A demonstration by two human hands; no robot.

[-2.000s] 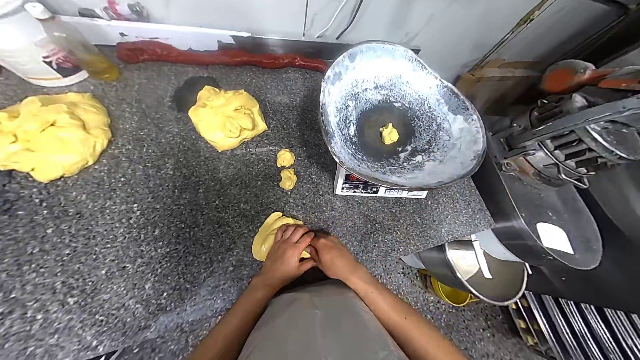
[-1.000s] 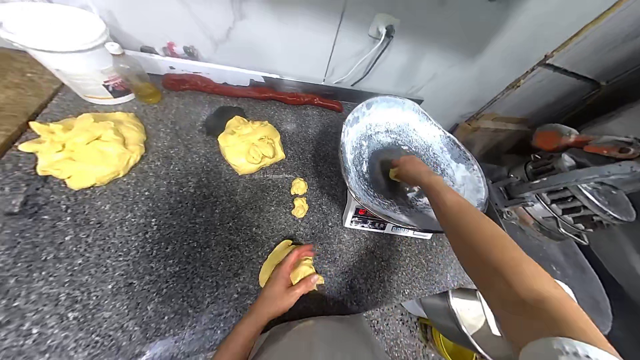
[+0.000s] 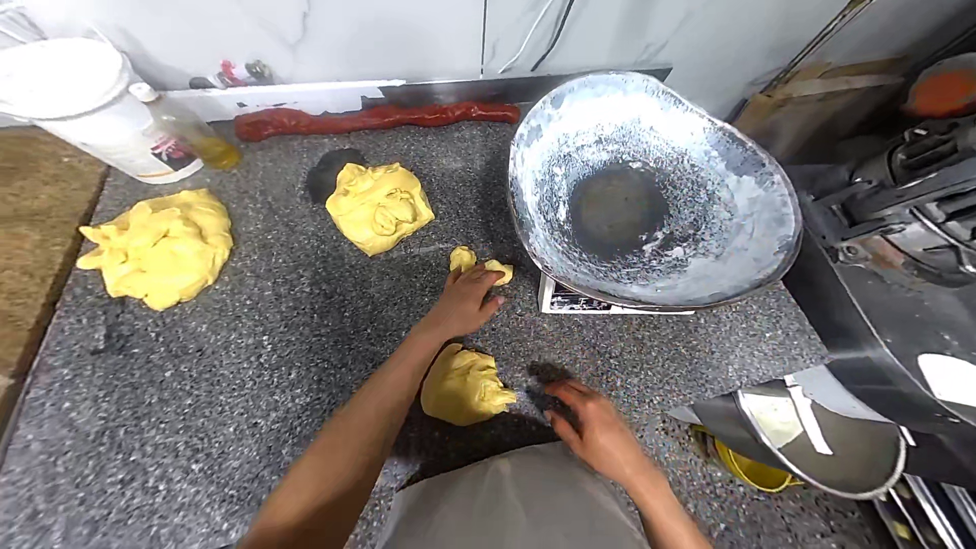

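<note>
My left hand (image 3: 467,299) reaches over two small yellow dough pieces (image 3: 462,258), its fingertips touching or just above them; whether it grips one I cannot tell. Nearer my body a yellow dough lump (image 3: 463,385) rests on the speckled counter. To its right my right hand (image 3: 591,419) hovers with fingers apart and nothing in them. A wide, flour-dusted metal bowl (image 3: 648,191) stands on a digital scale (image 3: 579,300); no dough shows in it. Two larger yellow dough masses lie farther off, one at the centre left (image 3: 380,207), one at the far left (image 3: 164,248).
A red roll (image 3: 374,118) lies along the wall. At the back left stand a white bucket (image 3: 91,107) and an oil bottle (image 3: 191,133). A machine (image 3: 915,206) is at the right, with a metal scoop (image 3: 823,431) and yellow container (image 3: 751,465) below it.
My left hand has moved from the near dough lump to the small pieces. My right hand has come back from the bowl, and the dough piece seen there earlier is gone from it.
</note>
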